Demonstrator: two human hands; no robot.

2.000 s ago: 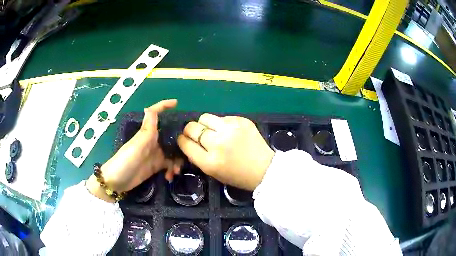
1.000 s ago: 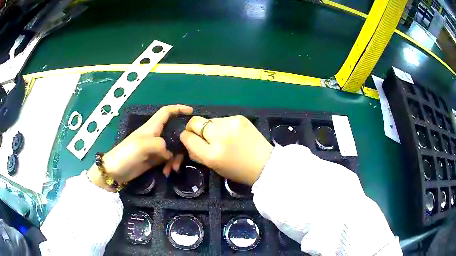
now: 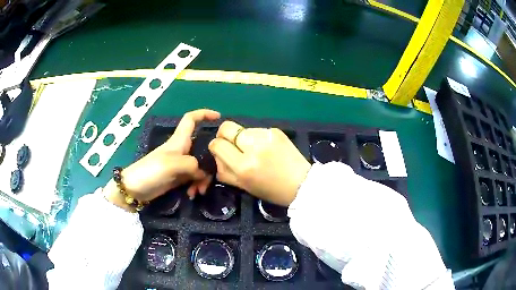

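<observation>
My left hand and my right hand are both bare and meet over the upper left part of the black foam tray. Between their fingertips they hold a dark round unit, partly hidden by the fingers. The left thumb and fingers curve around it; the right fingertips press on its right side. Round glass-faced units sit in several tray pockets. A white label slip lies on the tray's right edge.
A white strip with holes and a white ring lie left of the tray. Small black discs lie on the white mat. A second filled tray stands right, near a yellow-wrapped post.
The view has shifted slightly. Both hands stay together around the dark unit, with small finger movements.
</observation>
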